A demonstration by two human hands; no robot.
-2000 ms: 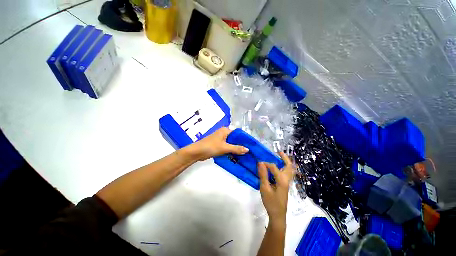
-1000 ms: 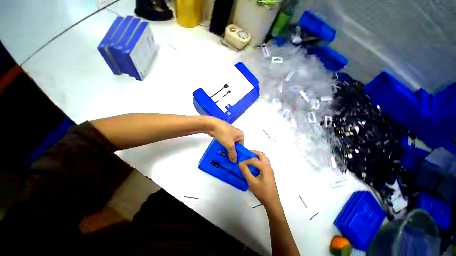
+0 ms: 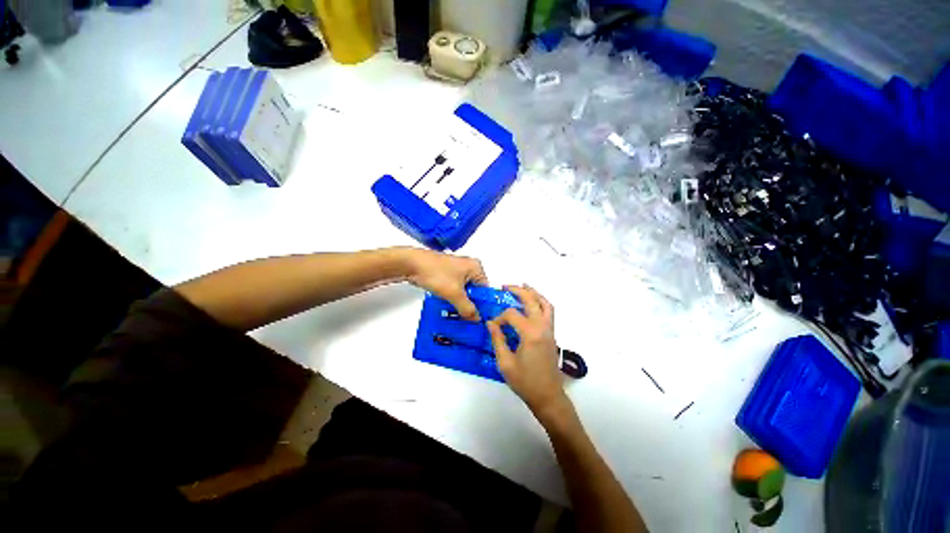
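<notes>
A blue inner tray (image 3: 432, 326) lies on the table in front of me, with a black cable plug (image 3: 444, 340) in a recess. My left hand (image 3: 450, 279) is on the tray's upper part, fingers pointing down. My right hand (image 3: 528, 349) covers the tray's right side, fingertips pinched near my left fingers. A blue piece shows between the hands; whether it is part of the tray I cannot tell. A black cable loop (image 3: 572, 363) sticks out right of my right hand.
Blue-and-white box sleeves (image 3: 446, 179) are stacked behind the tray. Finished boxes (image 3: 243, 127) stand upright at left. A clear plastic heap (image 3: 625, 146) and black cable pile (image 3: 797, 208) lie at right. Blue trays (image 3: 800, 406), an orange fruit (image 3: 754, 471) and a grey tub (image 3: 896, 453) are at lower right.
The camera view has shifted. My hands remain at the tray, now close together at its upper right. A black cable loop now shows beside my right hand.
</notes>
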